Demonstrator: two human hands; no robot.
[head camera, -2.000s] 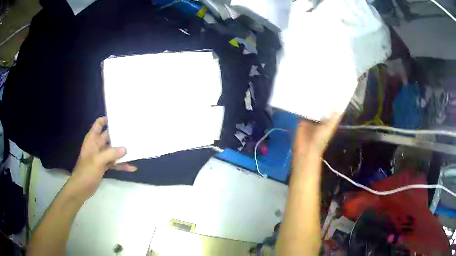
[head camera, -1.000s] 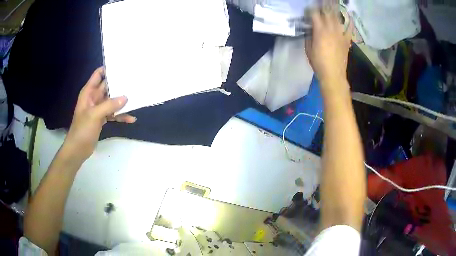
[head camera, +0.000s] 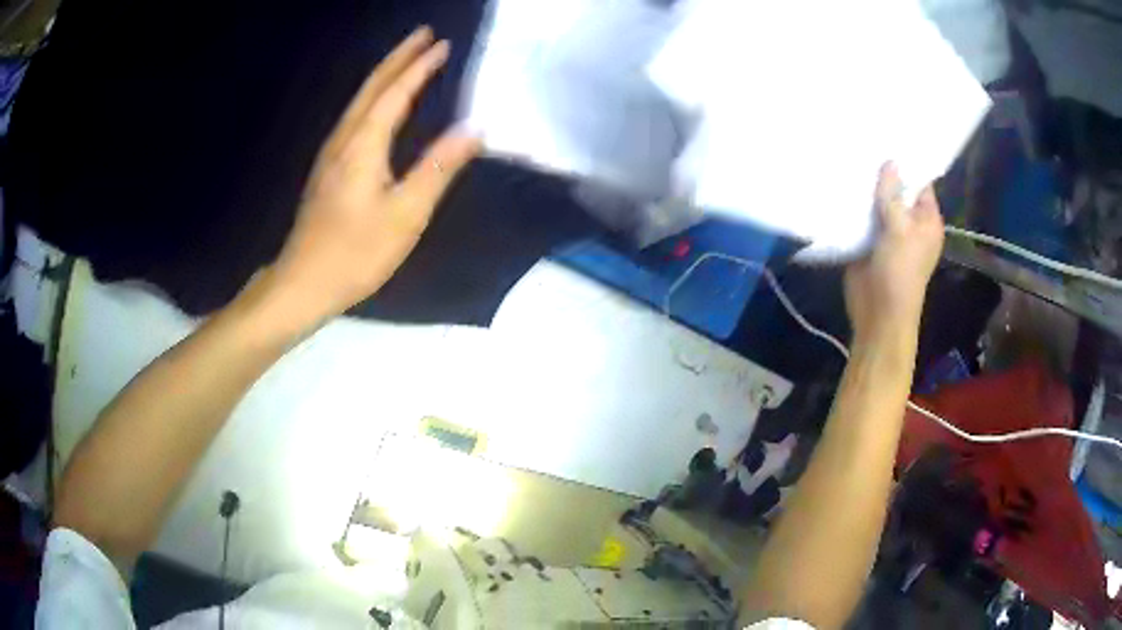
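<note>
My right hand (head camera: 896, 252) holds white sheets (head camera: 824, 111) by their lower right edge, at the upper right. Another white sheet (head camera: 554, 92) lies left of them, blurred, partly behind them. My left hand (head camera: 369, 185) has its fingers spread, with the thumb tip close to the left edge of that sheet; it appears to hold nothing. The large dark cloth (head camera: 160, 135) spreads under and behind my left hand.
The sewing machine (head camera: 554, 578) stands at the bottom centre on the white table (head camera: 615, 382). A blue board (head camera: 664, 289) lies at the table's far edge. A white cable (head camera: 972, 434) crosses the right side above red material (head camera: 1034, 480).
My left hand has released the white sheets and moved right, with fingers spread. My right hand has moved down and right and now holds white sheets. The sheets have shifted right.
</note>
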